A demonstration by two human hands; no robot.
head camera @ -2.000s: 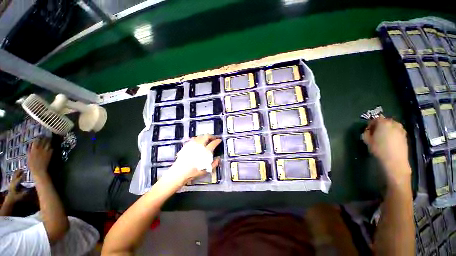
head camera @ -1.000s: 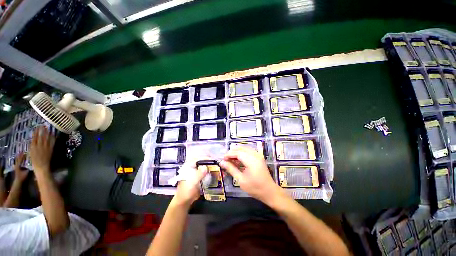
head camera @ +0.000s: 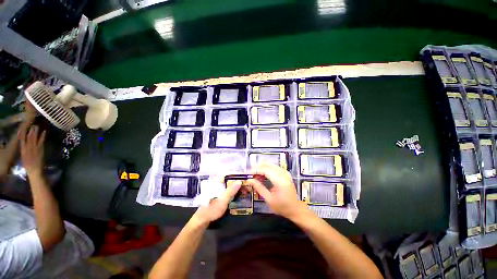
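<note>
A phone-like unit (head camera: pixel 241 202) with a black edge and gold end strips is held upright over the front edge of the blister tray (head camera: pixel 224 162). My left hand (head camera: pixel 216 199), with white material around it, holds the unit's left side. My right hand (head camera: pixel 277 190) has its fingertips at the unit's top right edge; whether a small part is between them is too blurred to tell. The tray holds units in columns, plain black on the left, gold-ended on the right. One pocket in the second column shows bare plastic. Small silver parts (head camera: pixel 411 144) lie loose right of the tray.
Another tray of units (head camera: pixel 473 141) stands at the right, with more trays (head camera: pixel 444 259) lower down. A cream fan (head camera: pixel 53 106) and a black tool with a yellow-orange end (head camera: pixel 129 175) are at left. A person's arms (head camera: pixel 41 190) are at far left. A green belt runs behind.
My right hand has come from the silver parts to the unit. My left hand has lifted the unit from the tray. In the last second both hands moved slightly right.
</note>
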